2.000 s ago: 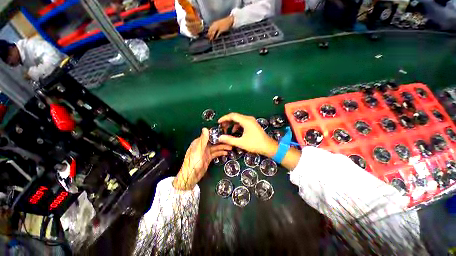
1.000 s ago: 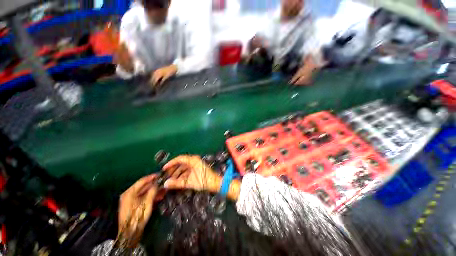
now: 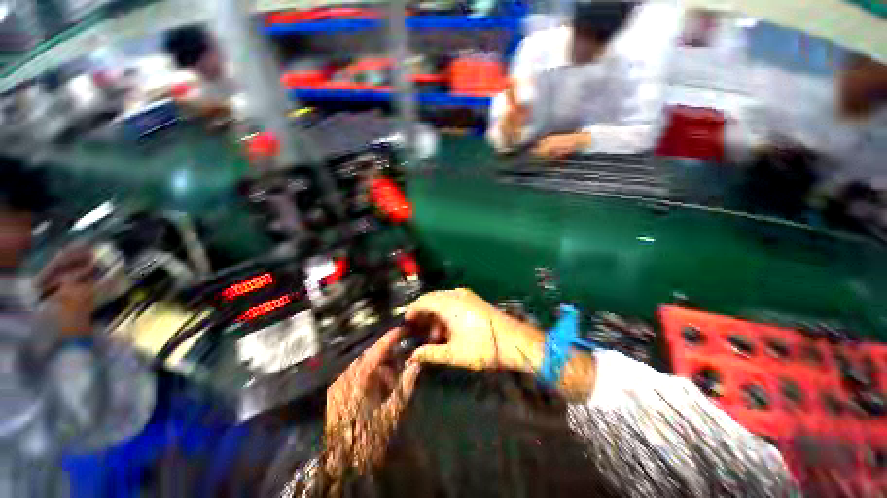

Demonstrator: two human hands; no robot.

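The frame is blurred. My left hand (image 3: 365,404) and my right hand (image 3: 477,331) meet at the middle of the view, right hand above and to the right. A small dark round unit (image 3: 418,339) shows between their fingers; its details are blurred. A blue band (image 3: 559,345) is on my right wrist. Several loose round units (image 3: 622,334) lie on the green mat to the right of my right hand, partly hidden by it. The red tray (image 3: 725,352) holds rows of dark round units at the right.
A black test fixture (image 3: 292,209) with red clamp handles (image 3: 392,198) stands at left. A power meter (image 3: 255,298) with red digits is beside it. A person (image 3: 44,340) is at the far left; another person (image 3: 584,97) sits across the green bench, near a dark grid tray (image 3: 593,177).
My view has swung left, bringing the fixture, meter and left-hand person into view, and the red tray sits farther right. Both hands remain together around the unit.
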